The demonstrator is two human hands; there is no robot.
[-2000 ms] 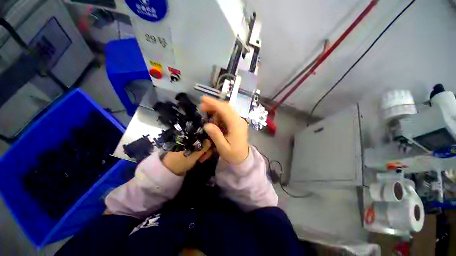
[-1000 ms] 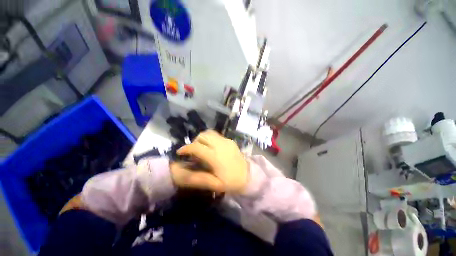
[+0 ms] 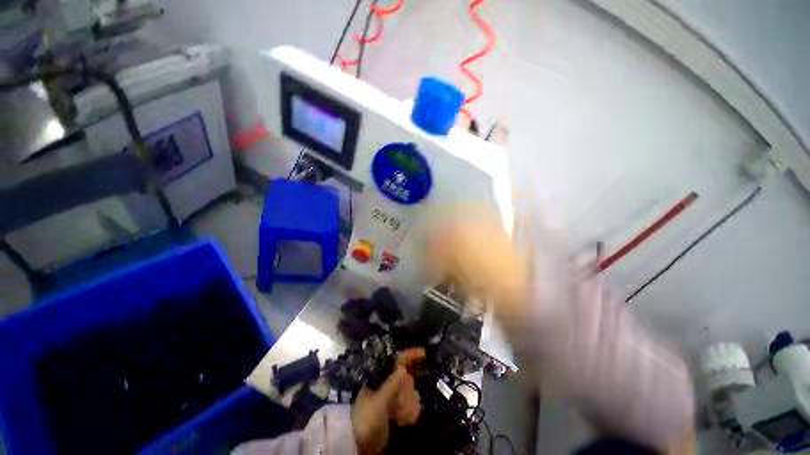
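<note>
Black power cords with pale-glinting connector ends (image 3: 360,363) lie in a heap on the metal machine table (image 3: 306,336). My left hand (image 3: 388,404) is curled at the heap's near side, its fingers closed around part of the black cords. Looping cables hang to the right of it. My right hand (image 3: 475,258) is raised in front of the white machine (image 3: 471,182) and strongly blurred, so its fingers cannot be made out. A single black block (image 3: 296,371) lies at the table's left edge.
A blue crate (image 3: 253,307) with dark contents stands at the left. A blue plastic stool (image 3: 302,211) stands behind it. The machine has a screen (image 3: 320,120), a red button (image 3: 362,251) and a blue container (image 3: 437,105) on top. White equipment (image 3: 768,391) is at the lower right.
The view has tilted up, showing the machine's screen and top. My right hand has left my left hand and the cords and risen to the right. My left hand stays at the cords.
</note>
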